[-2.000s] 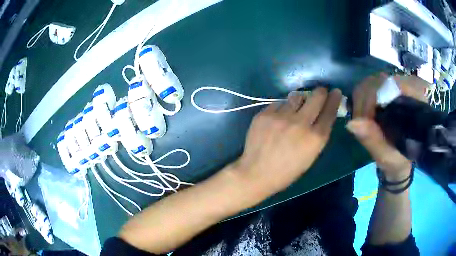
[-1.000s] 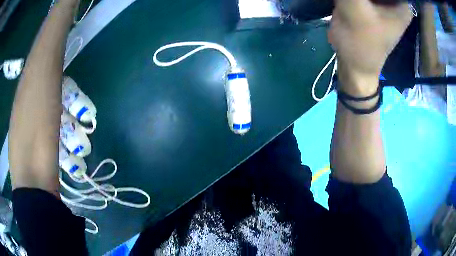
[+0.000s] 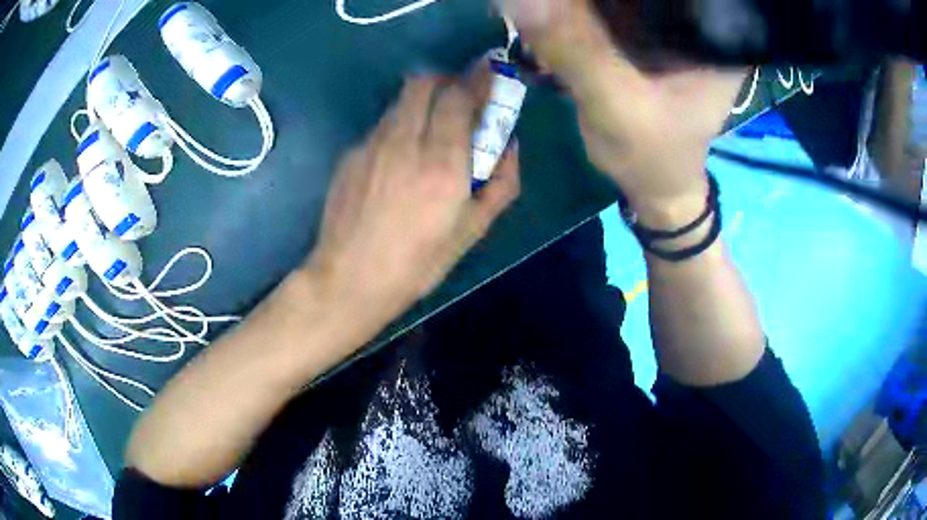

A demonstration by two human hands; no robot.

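Observation:
A white handheld unit with blue bands (image 3: 497, 124) lies at the upper centre, near the mat's front edge. My left hand (image 3: 407, 183) is around its left side and lower end, fingers partly hidden. My right hand (image 3: 630, 112) is at the upper right, above the unit's top end, around the black electric screwdriver (image 3: 701, 30); its fingertips are blurred at the picture's top. The tool's nose and bit are hidden. Whether the bit touches the unit cannot be told. A white cord loop (image 3: 384, 14) shows at the top edge.
Grouped units (image 3: 114, 188) with tangled white cords (image 3: 168, 305) lie on the left of the dark green mat (image 3: 274, 218). One unit (image 3: 210, 53) lies apart at upper left. A clear plastic bag (image 3: 51, 427) is at lower left. A black cable (image 3: 813, 181) runs right over the blue floor.
My left hand has come back from the far left onto the unit. My right hand has moved left with the screwdriver to the unit's top end. The view has shifted.

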